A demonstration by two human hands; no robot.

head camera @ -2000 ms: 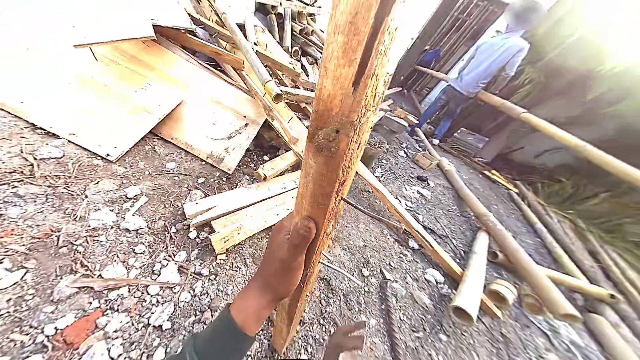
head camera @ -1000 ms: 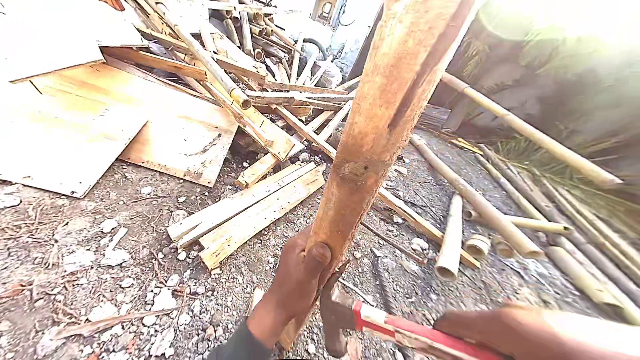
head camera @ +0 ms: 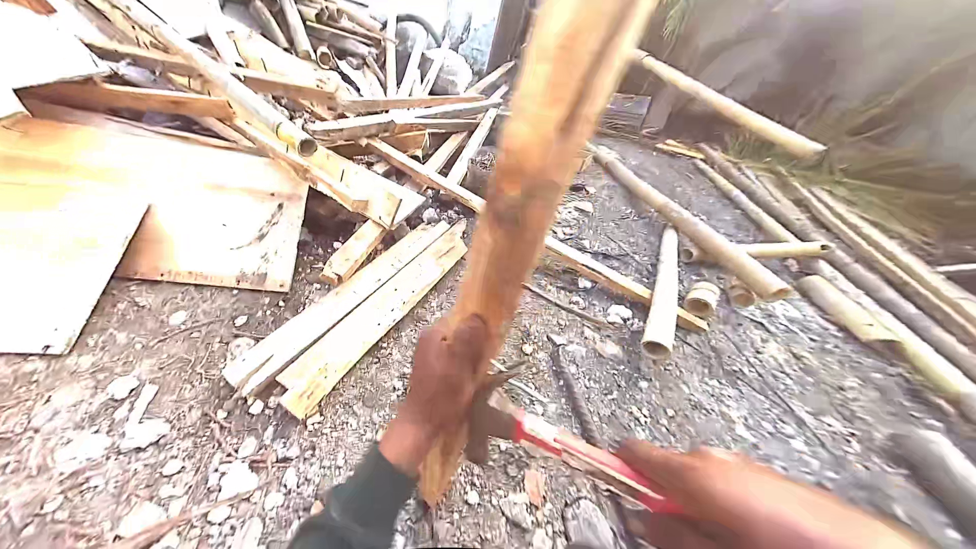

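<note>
A long wooden board [head camera: 526, 175] stands tilted in front of me, its top leaning right and out of view. Low on the board, my left hand [head camera: 446, 374] grips it, thumb on the near face. At the lower right my right hand [head camera: 709, 488] is closed around the red handle of a claw hammer [head camera: 564, 446]. The hammer's metal head is at the board's right edge, right beside my left fingers; whether it touches the wood is unclear. My right hand is blurred.
Two short planks [head camera: 366, 320] lie on stony ground just beyond my left hand. Plywood sheets [head camera: 221, 221] are at the left, with a heap of scrap lumber [head camera: 412, 122] behind. Bamboo poles [head camera: 694, 221] and short bamboo pieces lie at the right, near a wall.
My right hand has come in from the right with the hammer, which the oldest frame does not show. My left hand still holds the board. The person at the back is out of view.
</note>
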